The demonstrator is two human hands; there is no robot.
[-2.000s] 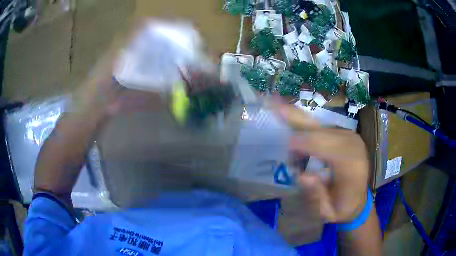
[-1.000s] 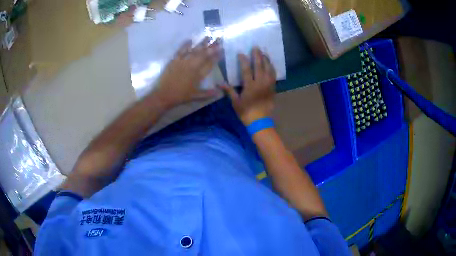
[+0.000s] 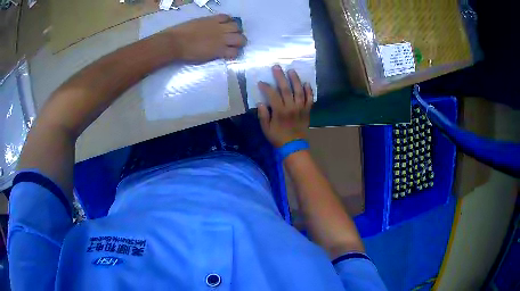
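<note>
A large glossy white-grey sheet (image 3: 273, 34) lies flat on the brown cardboard, with a dark strip (image 3: 240, 88) running down its middle. My left hand (image 3: 214, 40) reaches across the sheet's left part. Its fingertips are at the strip's upper end, beside a small dark grey patch; whether they pinch anything is hidden. My right hand (image 3: 285, 108) rests palm down with spread fingers on the sheet's lower right part and holds nothing.
Small white plugs (image 3: 166, 4) lie at the top edge. A film-wrapped carton (image 3: 422, 40) stands at the right on the green mat (image 3: 353, 111). Bagged sheets (image 3: 12, 119) lie at far left. A blue bin (image 3: 447, 142) with small pale parts and a blue hose (image 3: 473, 139) are lower right.
The blurred housing and board seen two seconds ago are out of my hands. Since one second ago, my left hand has moved up the sheet to the strip's upper end; my right hand stays on the sheet.
</note>
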